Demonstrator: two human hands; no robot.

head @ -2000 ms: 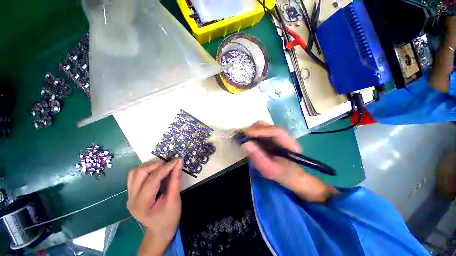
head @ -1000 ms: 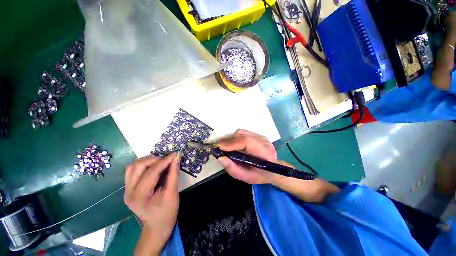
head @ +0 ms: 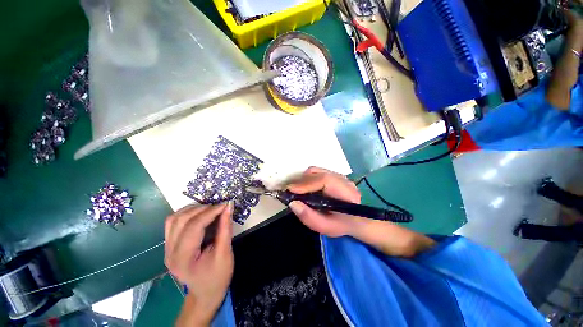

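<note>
A dark circuit board panel with many silver spots lies on the cream work sheet. My right hand holds the soldering iron like a pen, its metal tip at the panel's right side. My left hand is at the panel's lower edge with thumb and fingers pinched together. Solder wire runs from the spool at lower left to my left hand; its end between the fingertips is too small to see clearly.
A translucent hood covers the upper left. A round container of silver bits, a yellow bin and a blue soldering station stand behind. A loose component pile lies left. Another person's blue sleeve is at right.
The iron came from right of the panel onto it, then shifted slightly along its right side. The whole view has shifted a little. The left hand stays at the panel's lower edge.
</note>
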